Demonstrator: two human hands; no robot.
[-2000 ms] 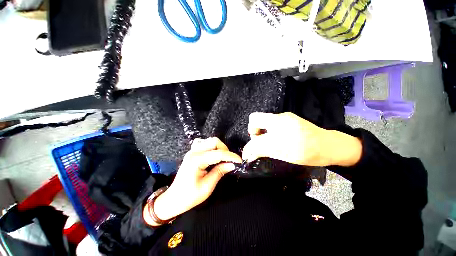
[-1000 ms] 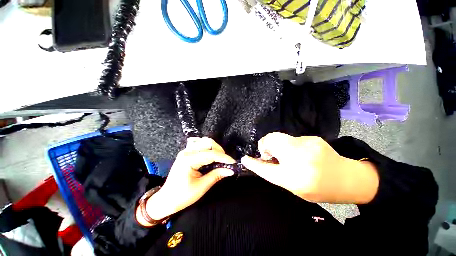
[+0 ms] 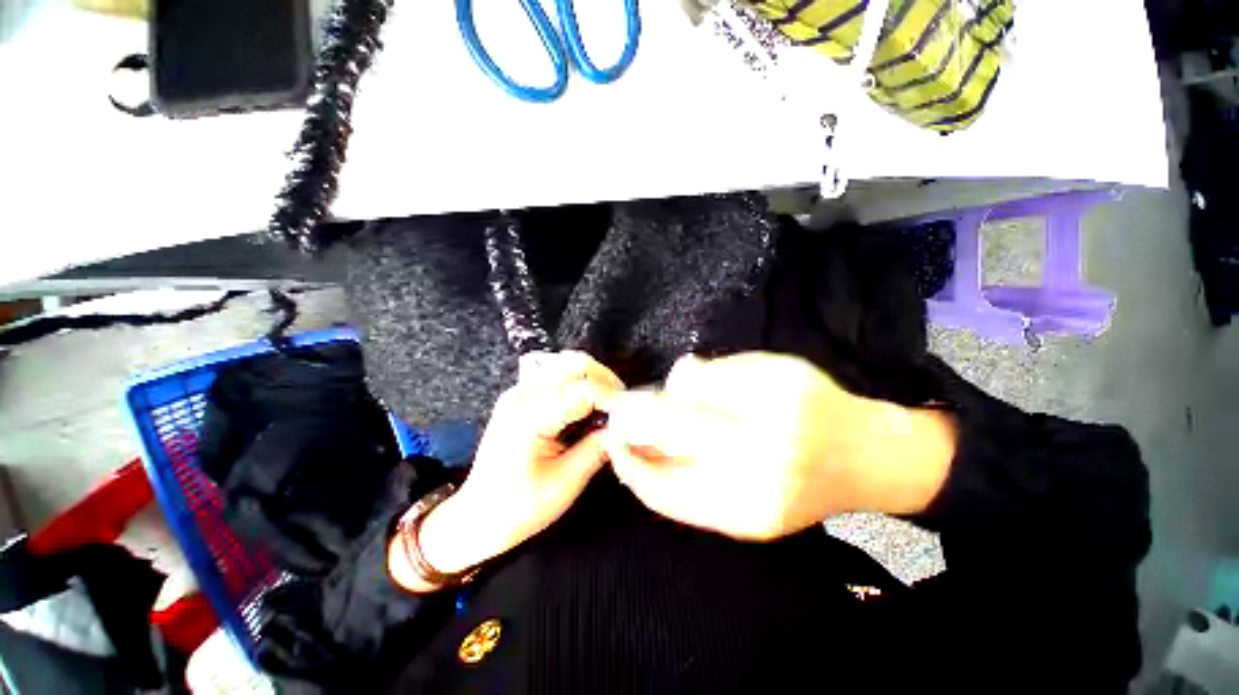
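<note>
The dark speckled tweed garment (image 3: 421, 319) lies on my lap against the table's front edge. A narrow black-and-white braid trim (image 3: 512, 278) runs down it towards my hands. My left hand (image 3: 537, 441) pinches the garment's edge between thumb and fingers. My right hand (image 3: 761, 441) is closed right beside it, its fingertips touching or almost touching those of my left hand. The right fingertips are overexposed, and no needle or thread can be made out. Smooth black cloth (image 3: 849, 292) is bunched at the right of the lap.
On the white table (image 3: 571, 149) are blue-handled scissors (image 3: 598, 48), a black phone (image 3: 231, 54), a yellow striped bundle (image 3: 931, 61) and a loose braid (image 3: 326, 129) hanging over the edge. A blue basket (image 3: 170, 448) with black cloth stands at left, a purple stool (image 3: 1046, 306) at right.
My right hand has moved left, closer to my left hand, and now covers the piece of trim that showed between them. My left hand still grips the edge, slightly higher.
</note>
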